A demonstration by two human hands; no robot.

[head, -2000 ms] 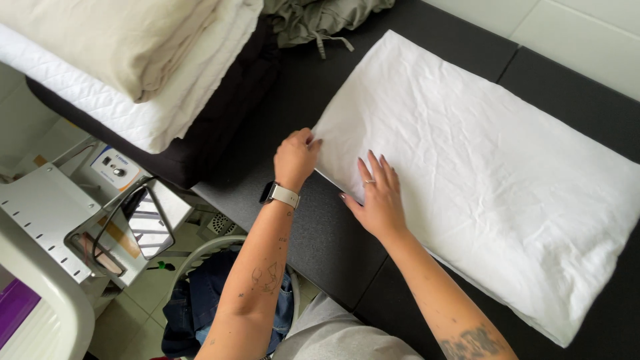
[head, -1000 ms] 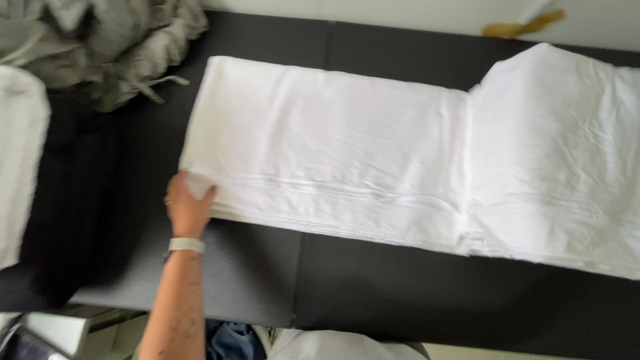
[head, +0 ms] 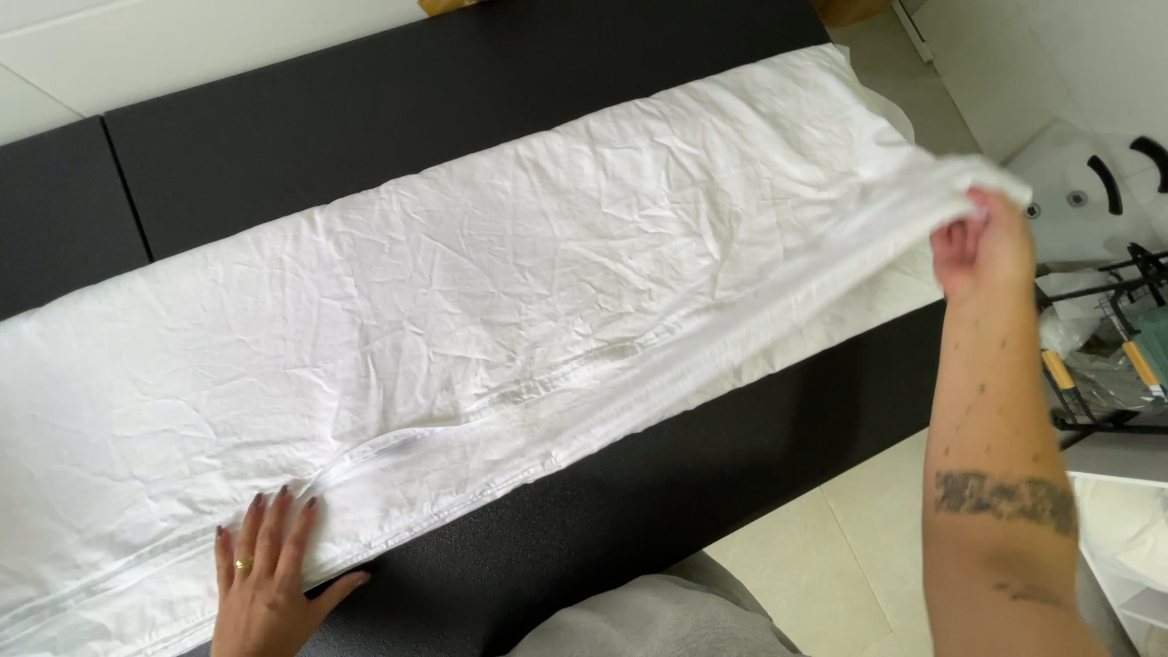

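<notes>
A long folded white bedding cloth [head: 511, 301], wrinkled and layered, stretches diagonally across the black table [head: 547, 547]. My left hand [head: 269, 570], with a ring on one finger, lies palm down near the cloth's near edge at the lower left, fingers apart. At the far right end, my right hand [head: 981, 237] pinches a corner of the top layer and holds it raised, with the pulled fabric stretched toward the middle. Hems and a loose fold run along the near side. Lower layers lie flat beneath the lifted part.
A white tiled wall [head: 201, 36] runs behind the table. At right stand a black wire rack [head: 1104, 420] with wooden-handled items and a white panel [head: 1063, 196] with black curved handles. Pale floor tiles [head: 812, 557] show below the table's near edge.
The white cloth, a shorter folded bundle two seconds ago, now lies extended lengthwise. My right hand, out of view one second ago, now lifts its right-hand corner. The view has shifted right.
</notes>
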